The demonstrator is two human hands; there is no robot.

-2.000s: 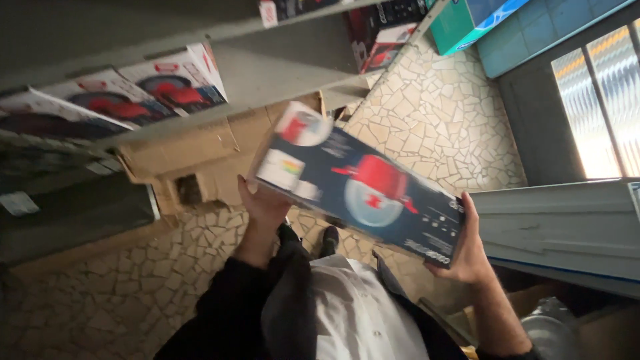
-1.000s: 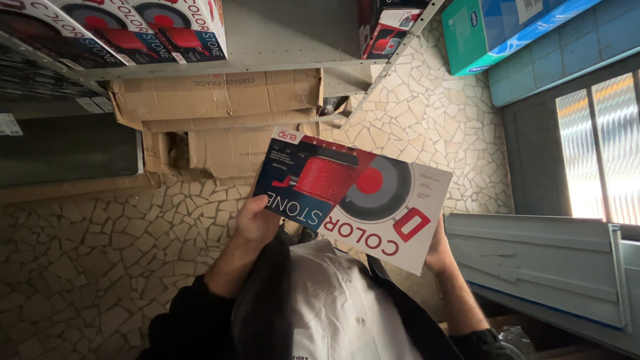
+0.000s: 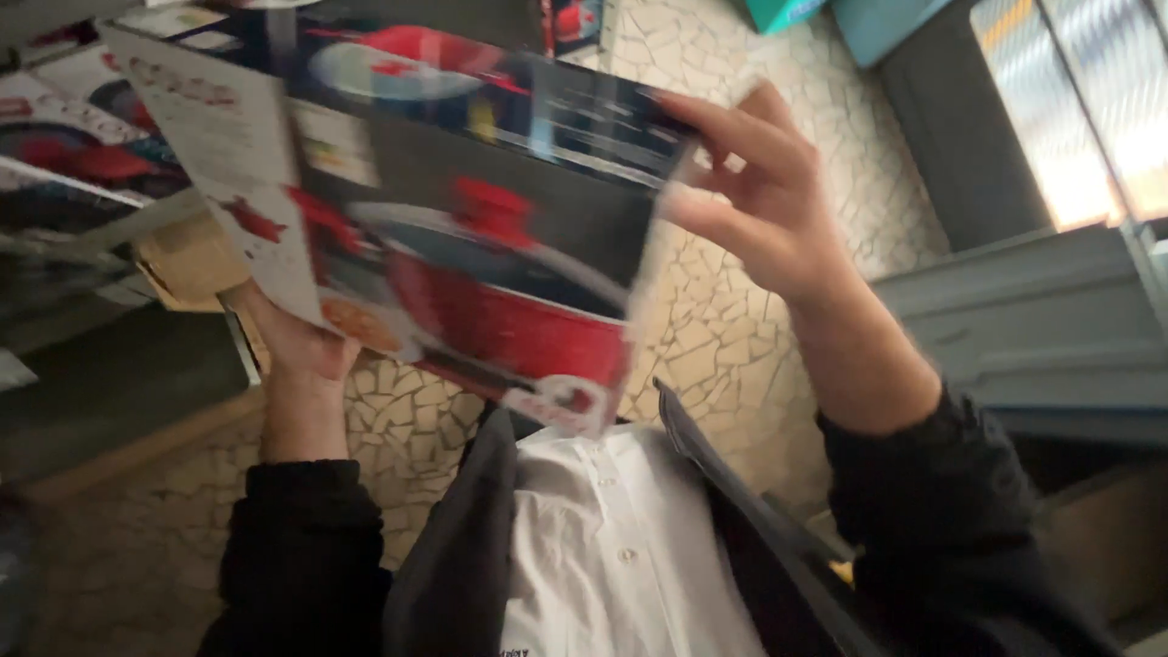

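Note:
A large cardboard cookware box (image 3: 411, 219), printed with a red lidded pot on a dark ground, is held up tilted before my chest and looks blurred. Its white end panel faces left. My left hand (image 3: 297, 338) supports it from below at the lower left corner, its fingers partly hidden behind the box. At the right end, my right hand (image 3: 766, 182) grips the upper corner between thumb and fingers.
Shelving at the left holds more printed cookware boxes (image 3: 82, 137), with brown cardboard (image 3: 192, 260) below them. Grey panels (image 3: 1031, 319) stand at the right, near a ribbed glass door (image 3: 1077, 100). The floor (image 3: 675, 338) is crazy-paved stone.
The box in my hands has been turned, so that a side with a large red pot shows instead of the pan picture. It is now higher and closer to the camera.

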